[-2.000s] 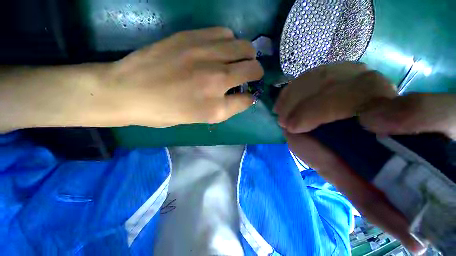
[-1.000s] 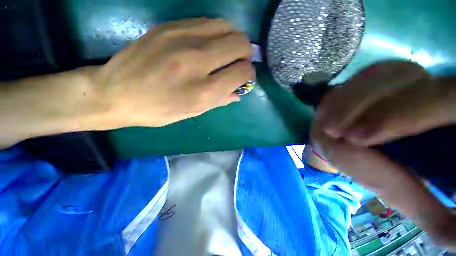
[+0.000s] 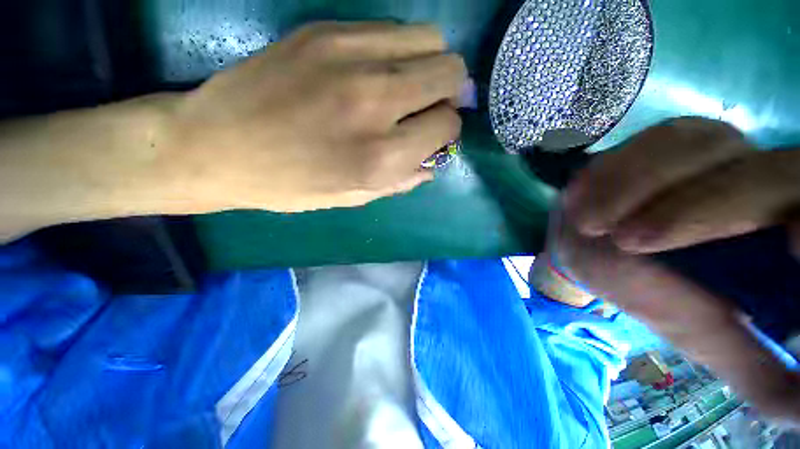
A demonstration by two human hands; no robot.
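My left hand [image 3: 325,118], at the left, pinches a small round silver-and-yellow unit [image 3: 441,156] between its fingertips, which hide most of it. My right hand [image 3: 671,188], at the right, is closed around the electric screwdriver [image 3: 724,267], whose dark grip shows under the fingers. The dark nose of the driver [image 3: 548,164] points away from my body, at the near rim of the screw dish [image 3: 575,74]. The bit is not clear. The dish is silver-grey with honeycomb dots. The unit and the driver are apart.
The green bench [image 3: 351,238] lies under both hands, with a dark area [image 3: 61,53] at the far left. A small pale piece [image 3: 468,93] shows beside my left fingers. My blue smock [image 3: 478,351] is along the bottom. Small parts [image 3: 662,395] show at the lower right.
My right hand and the driver have moved right, away from the unit, and the nose has swung to the dish's near rim. My left hand still holds the unit, which shows more.
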